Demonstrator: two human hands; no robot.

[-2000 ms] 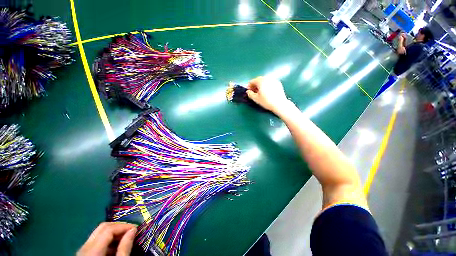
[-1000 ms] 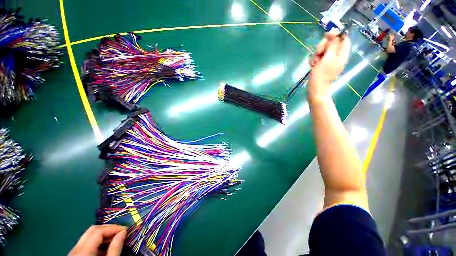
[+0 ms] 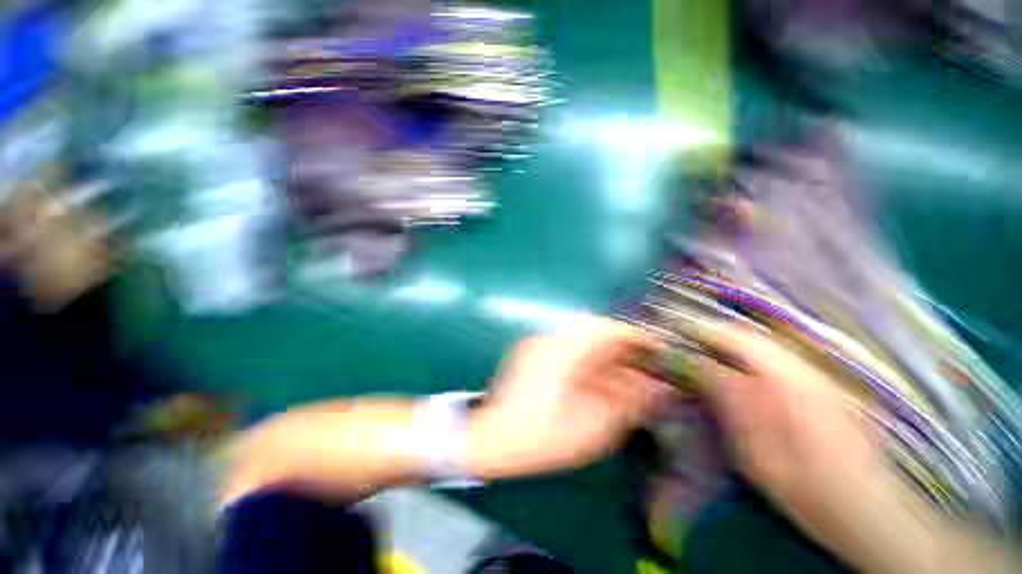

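Note:
The picture is strongly blurred. My left hand [image 3: 560, 398], with a pale band at the wrist, reaches in from the lower left. My right hand [image 3: 773, 409] comes from the lower right. Their fingertips meet near the middle, at the left end of a fan of coloured wires [image 3: 897, 325]. Whatever lies between the fingertips is too blurred and covered to tell. The wires run beside and behind my right hand toward the lower right.
A blurred heap of wires [image 3: 415, 123] lies on the green bench [image 3: 594, 247] beyond my left hand. A yellow tape line [image 3: 693, 67] runs at the top. A person in dark clothing [image 3: 56, 348] is at the left edge.
The view has swung to the left. My right hand has come back from the far side to my left hand. The black wire bundle is no longer seen.

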